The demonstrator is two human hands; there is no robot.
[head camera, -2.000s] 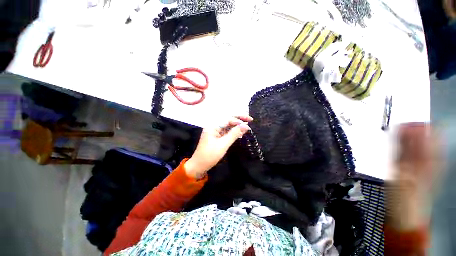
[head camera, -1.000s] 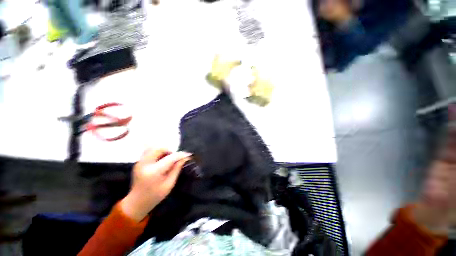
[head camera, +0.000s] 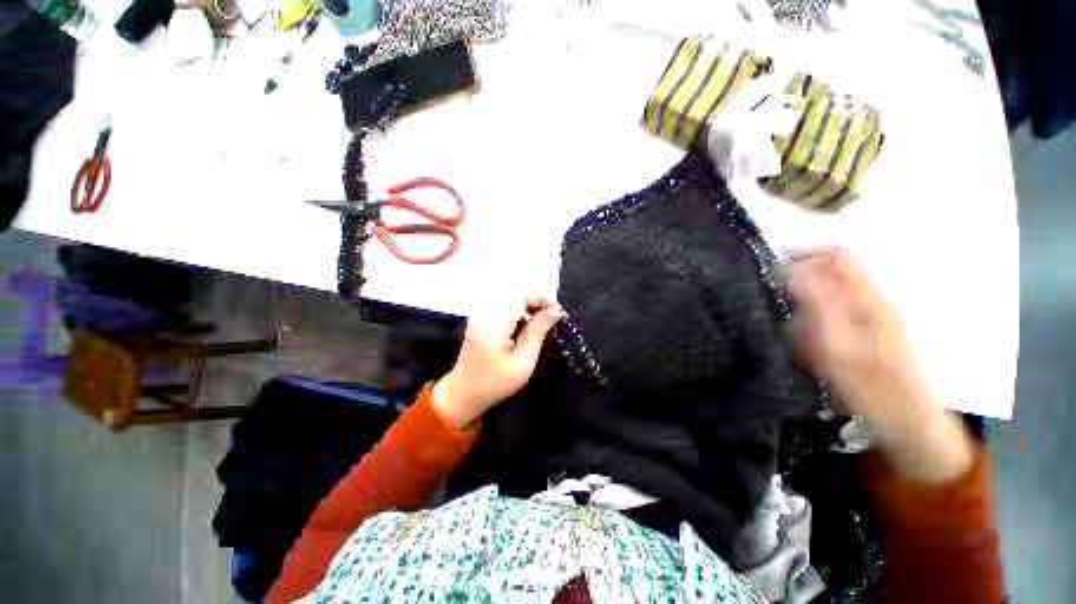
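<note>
The black garment (head camera: pixel 661 295) lies over the table edge and my lap, with dark sparkling braid trim (head camera: pixel 625 210) along its edges. My left hand (head camera: pixel 510 348) pinches the garment's left edge at the trim between thumb and fingertips. My right hand (head camera: pixel 832 319) is blurred over the garment's right edge; its fingers and anything in them cannot be made out. No needle or thread can be seen. Red-handled scissors (head camera: pixel 413 221) lie left of the garment, across a loose trim strip (head camera: pixel 352 254).
The striped wrapped bundle (head camera: pixel 826 142) touches the garment's far tip. A black phone (head camera: pixel 411 85) and a metal chain heap (head camera: pixel 454 21) lie at the back. A second red-handled pair (head camera: pixel 91 183) is far left. A wooden stool (head camera: pixel 106 378) and dark cloth bin (head camera: pixel 295 472) stand left, below the table.
My right hand has come from far out on the right to the garment's right edge. My left hand keeps its pinch. The view swung right and back.
</note>
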